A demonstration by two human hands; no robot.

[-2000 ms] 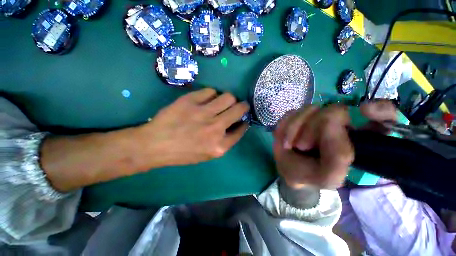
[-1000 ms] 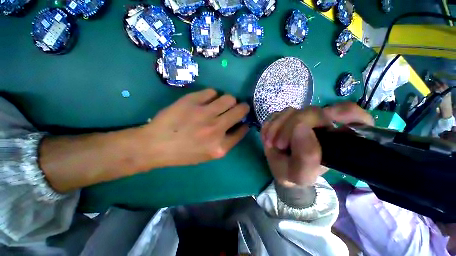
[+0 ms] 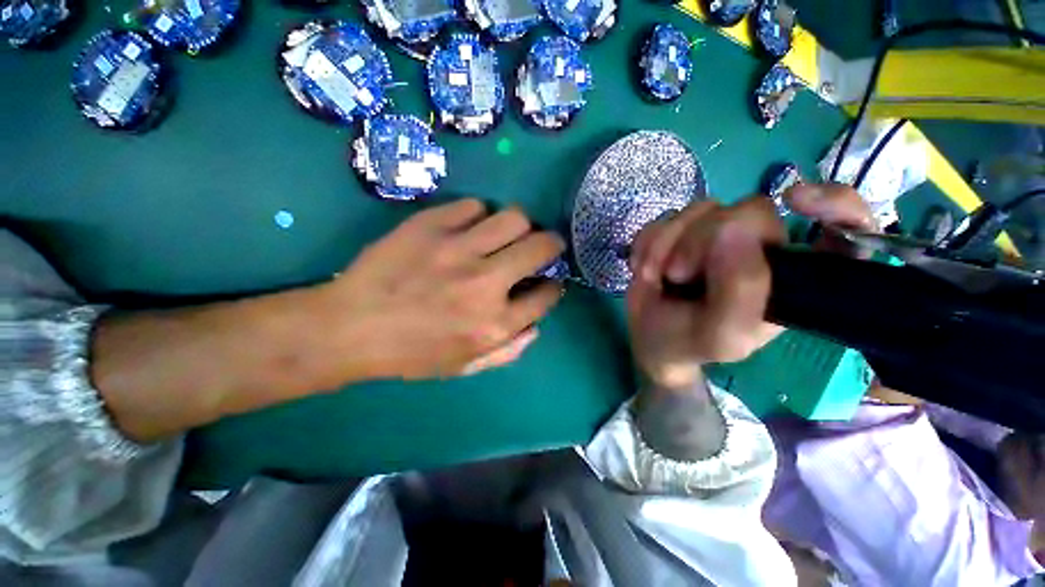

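Observation:
My left hand [image 3: 441, 287] rests on the green mat, its curled fingers around a round circuit board unit [image 3: 555, 271] that is mostly hidden under the fingertips. My right hand [image 3: 716, 275] grips the thick black electric screwdriver [image 3: 894, 315], which extends to the right. The screwdriver's tip is hidden or too small to make out, near the lower right part of the screw dish [image 3: 633, 195]. The round dish has a silver speckled surface and lies just beyond and between my hands.
Several blue round circuit board units [image 3: 397, 156] lie across the far side of the mat. The teal box [image 3: 831, 378] is at right, below the screwdriver. A white crumpled bag [image 3: 900, 161] and black cables are near the yellow post [image 3: 963, 83]. A person's pale purple sleeve [image 3: 877, 476] is at lower right.
My right hand and the screwdriver moved left toward the dish, then back a little right and up, uncovering more of the teal box. My left hand stays in nearly the same place.

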